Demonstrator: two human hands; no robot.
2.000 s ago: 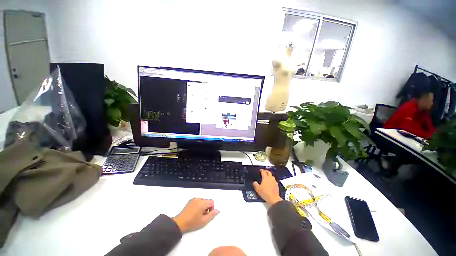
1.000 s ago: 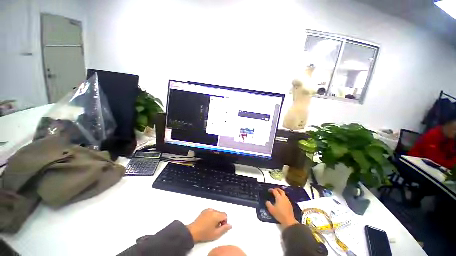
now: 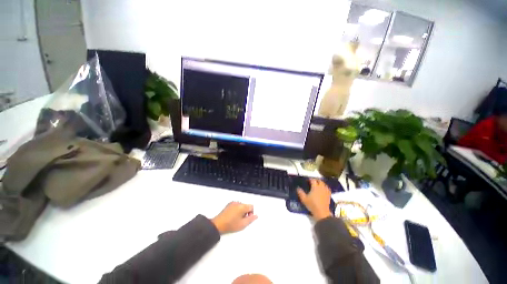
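Note:
My right hand rests over a small dark mouse, mostly hidden under it, on the black mouse pad right of the keyboard. My left hand lies loosely curled on the white desk in front of the black keyboard, holding nothing that I can see. The monitor shows a black drawing area with small marks on the left and a mostly blank white window on the right.
An olive-brown garment and clear plastic bag lie at left, beside a calculator. Right are a bottle, potted plant, tape measure, scissors and phone. A dress form and a person in red are behind.
The small windows and coloured picture on the monitor's right side have given way to a mostly blank white area. The camera view has shifted. Both hands stay in about the same places on the desk.

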